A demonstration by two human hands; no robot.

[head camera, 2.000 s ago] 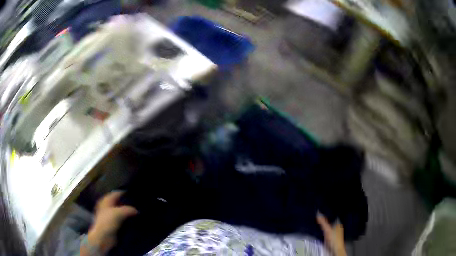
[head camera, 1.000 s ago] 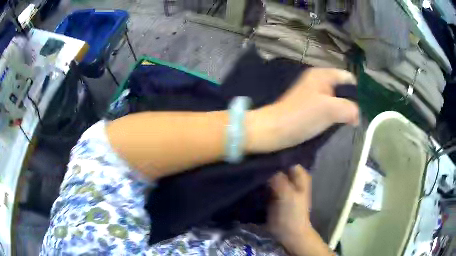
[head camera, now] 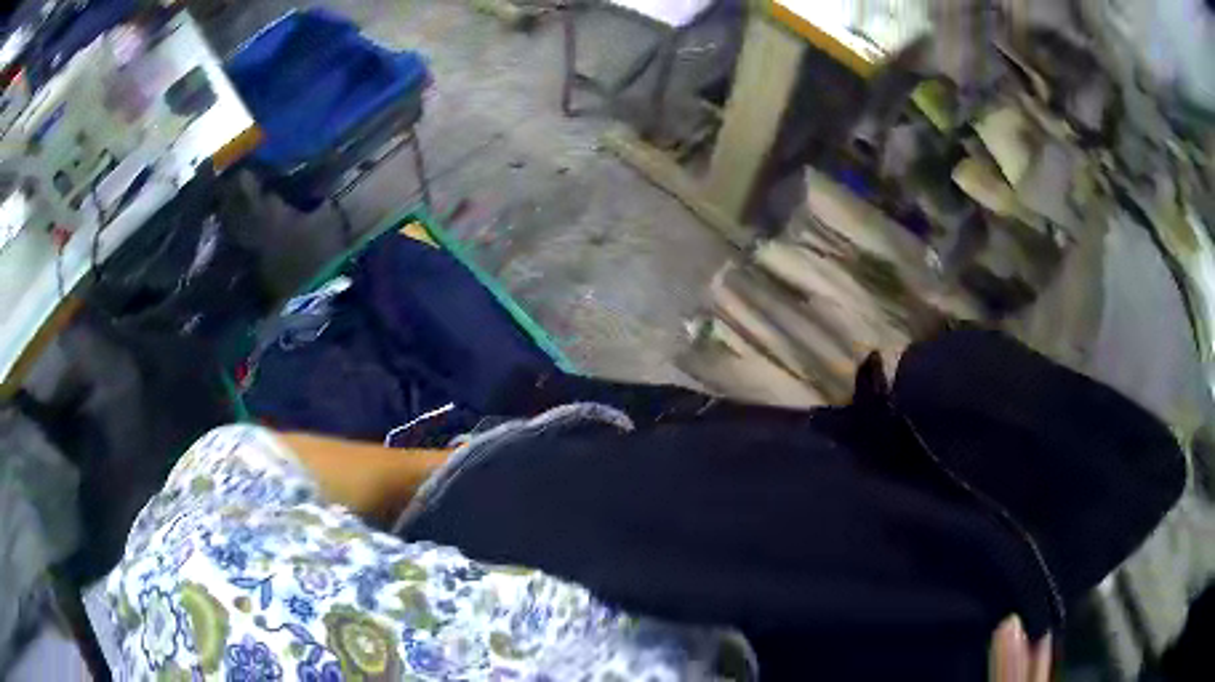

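Observation:
A large dark navy garment (head camera: 746, 513) stretches from my lap to the right, with a thin seam line curving down its right part. A grey edge shows at its left opening. My left forearm (head camera: 367, 473) goes behind the cloth at this opening, and my left hand is hidden. Only a few fingers of my right hand (head camera: 1019, 653) show at the bottom edge, closed against the garment near the seam line; the rest is cut off.
A green-rimmed crate (head camera: 500, 296) with navy pieces stands ahead on the left. A blue tub (head camera: 320, 87) is beyond it. A white machine table (head camera: 200, 80) is at upper left. Stacked cloth (head camera: 786, 300) lies at the right.
My left arm, earlier stretched over the cloth, is now mostly behind it. The garment is spread farther right. My right hand has moved down and right. The view has shifted, and the cream tub is gone.

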